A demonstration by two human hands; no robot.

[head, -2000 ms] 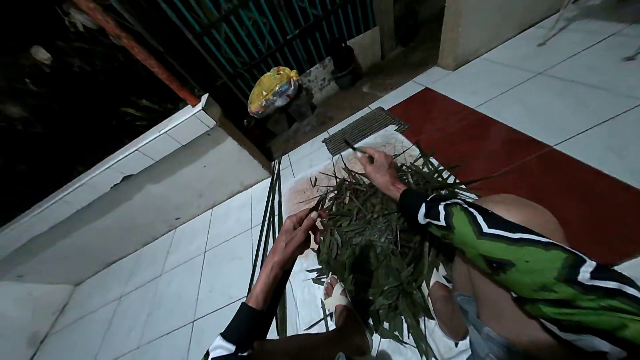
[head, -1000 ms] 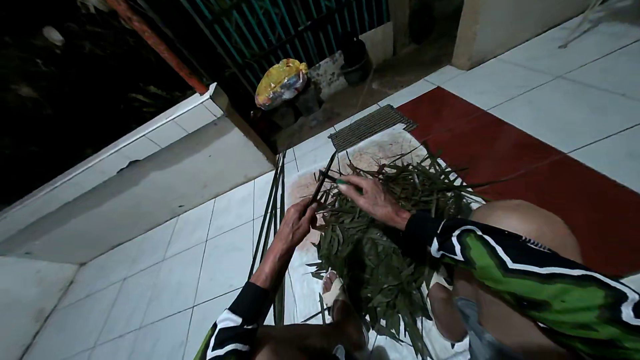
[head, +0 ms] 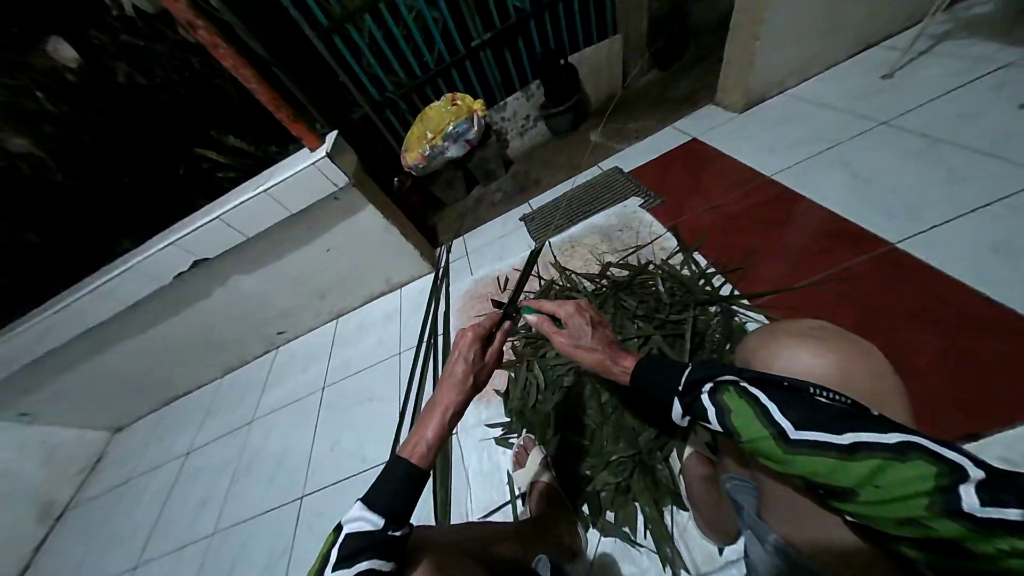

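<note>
My left hand (head: 474,356) is closed around a dark green leaf strip (head: 524,276) that points up and away from me. Against that strip, close to the left fingertips, my right hand (head: 580,332) grips a small tool with a green handle (head: 546,315); its working end is too small to make out. A large heap of cut green leaf pieces (head: 608,424) lies below and beside my right hand, between my feet. Several long, narrow leaf strips (head: 424,352) lie to the left of my left forearm.
A ribbed grey mat (head: 592,200) lies beyond the heap, with a red floor band (head: 832,280) to its right. At the left runs a low tiled wall (head: 264,272). A yellow bag (head: 444,132) and a dark pot (head: 562,112) stand near a green barred gate (head: 448,48).
My right hand was raised apart from the left two seconds ago; it came down beside the left fingers and the strip, where it remains.
</note>
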